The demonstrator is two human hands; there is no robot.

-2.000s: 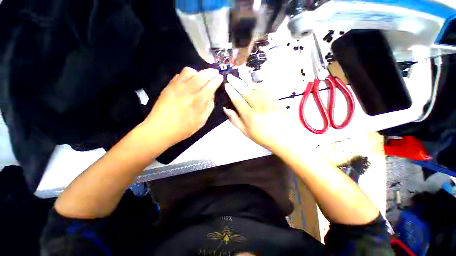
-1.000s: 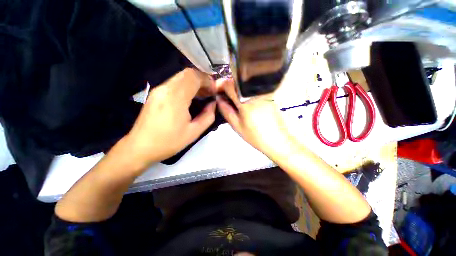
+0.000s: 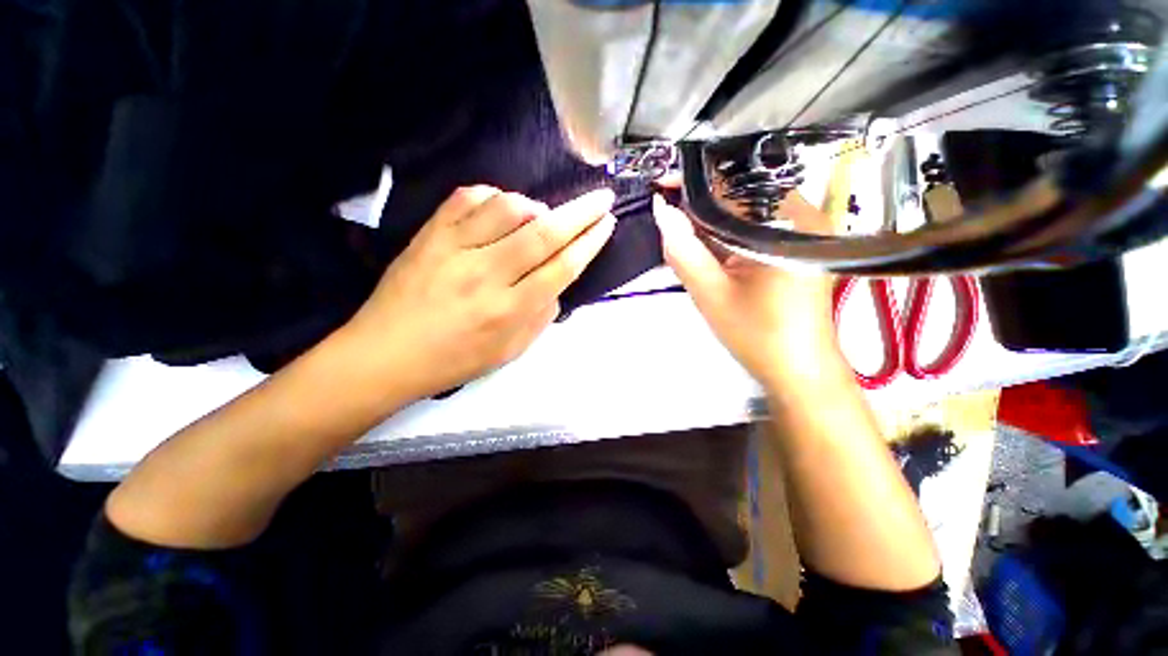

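A black garment [image 3: 256, 218] lies in a large heap left of the needle, with a small white patch [image 3: 368, 201] on it. Its dark edge runs under the presser foot [image 3: 644, 162] of the sewing machine [image 3: 717, 64]. My left hand [image 3: 480, 282] holds the cloth, its fingertips pressed together on the edge just in front of the foot. My right hand [image 3: 756, 301] is to the right of the foot, one fingertip touching the cloth edge. The machine head hides part of my right hand, so its grip is unclear.
Red-handled scissors [image 3: 907, 331] lie right of my right hand, partly behind the machine head. A black smartphone [image 3: 1061, 308] is beyond them. The white table's front edge [image 3: 512, 445] crosses below my hands. A wooden drawer or tray and a red object are lower right.
The machine head covers more of the upper right. My hands are farther apart than a second ago, the left one flatter on the cloth. The cloth edge at the foot is now exposed.
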